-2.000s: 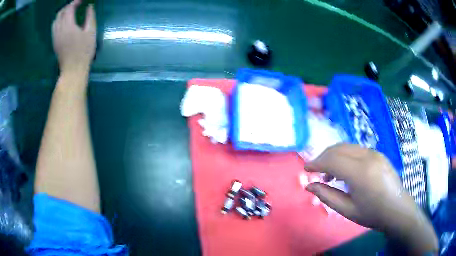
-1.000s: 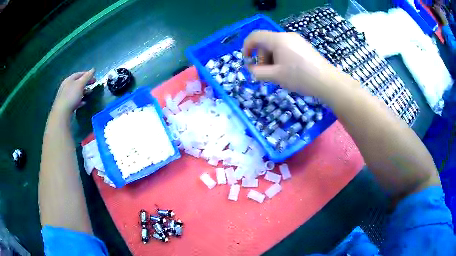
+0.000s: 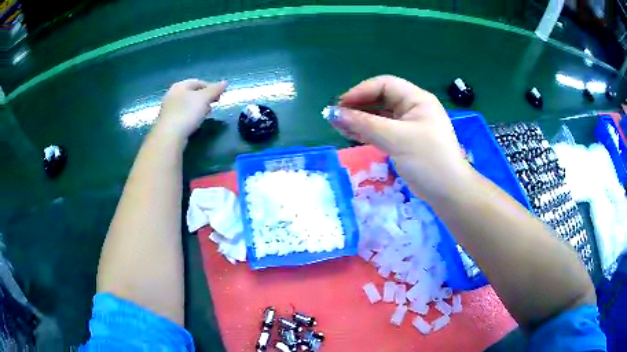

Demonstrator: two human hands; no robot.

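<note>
My right hand (image 3: pixel 405 127) pinches a small shiny whitish component (image 3: pixel 332 113) between thumb and fingertips, above the green surface and beyond the smaller bin. My left hand (image 3: pixel 189 106) is over the green surface, left of a glossy round black unit (image 3: pixel 258 124) with a white top, and not touching it. Its fingers point right; whether they hold anything is unclear. The smaller blue bin (image 3: pixel 301 258) is full of small white pieces. Translucent sleeves (image 3: pixel 399 240) lie piled between it and the larger blue bin (image 3: pixel 481 144), which my right forearm partly covers.
Silver-black motors (image 3: pixel 287 331) lie loose on the red mat (image 3: pixel 344 302). White crumpled paper (image 3: pixel 218 210) is left of the smaller bin. A component tray (image 3: pixel 543 172) and clear bag (image 3: pixel 595 179) are at the right. Another black unit (image 3: pixel 55 159) is far left; several stand along the back right.
My right hand has moved from over the larger bin to beyond the smaller bin, with a component in its fingertips. The view has shifted, and the black unit is now between both hands.
</note>
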